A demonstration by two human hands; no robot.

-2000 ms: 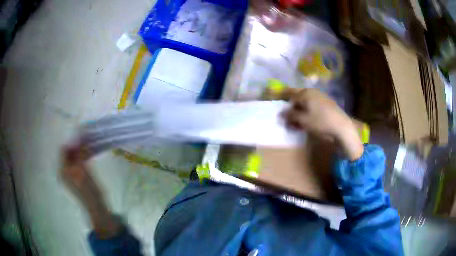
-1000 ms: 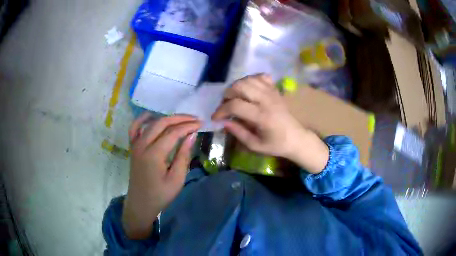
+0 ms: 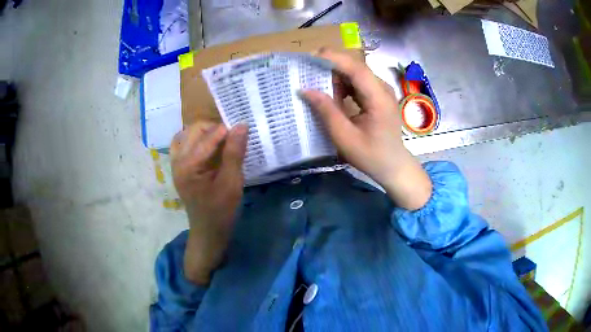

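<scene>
A white sheet with columns of small barcodes is held up in front of me, slightly curved. My left hand pinches its lower left edge between thumb and fingers. My right hand grips its right edge, thumb on the printed face. Behind and below the sheet a brown shipping carton lies on the bench, with yellow-green tape at two of its corners. The sheet and my hands hide much of the carton.
A blue and orange-red tape gun lies on the metal bench, right of the carton. A black pen and a patterned white sheet lie farther back. A blue bin and a white box stand at the left.
The view has swung right, bringing the tape gun into sight. My hands were together around a small white piece and are now apart, holding the printed sheet spread open.
</scene>
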